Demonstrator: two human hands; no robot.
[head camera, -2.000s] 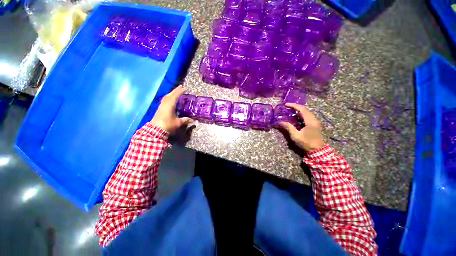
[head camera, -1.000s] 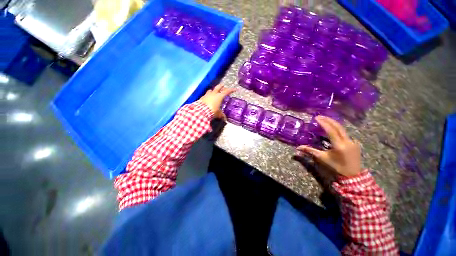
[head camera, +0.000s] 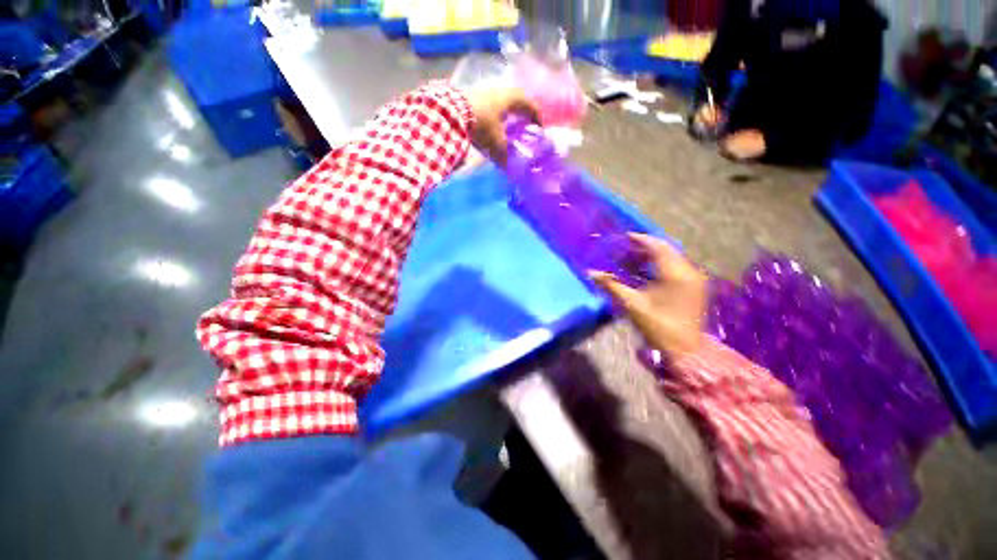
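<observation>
A row of translucent purple moulded parts (head camera: 558, 202) is held between my two hands, over the far right part of the blue tray (head camera: 470, 290). My left hand (head camera: 500, 118) grips its far end. My right hand (head camera: 665, 290) grips its near end between thumb and fingers. The purple parts inside the tray cannot be told apart from the held row, which is blurred. A block of purple parts (head camera: 831, 377) lies on the speckled table at right. No tool can be made out.
A blue tray of pink parts (head camera: 940, 246) stands at far right. A person in dark clothes (head camera: 804, 82) sits across the table. A bag with pink pieces (head camera: 547, 90) lies beyond my tray. Stacked blue bins (head camera: 224, 82) stand on the floor at left.
Both hands have lifted the row off the table's near edge and carried it left and forward over the tray. The view has swung left and up.
</observation>
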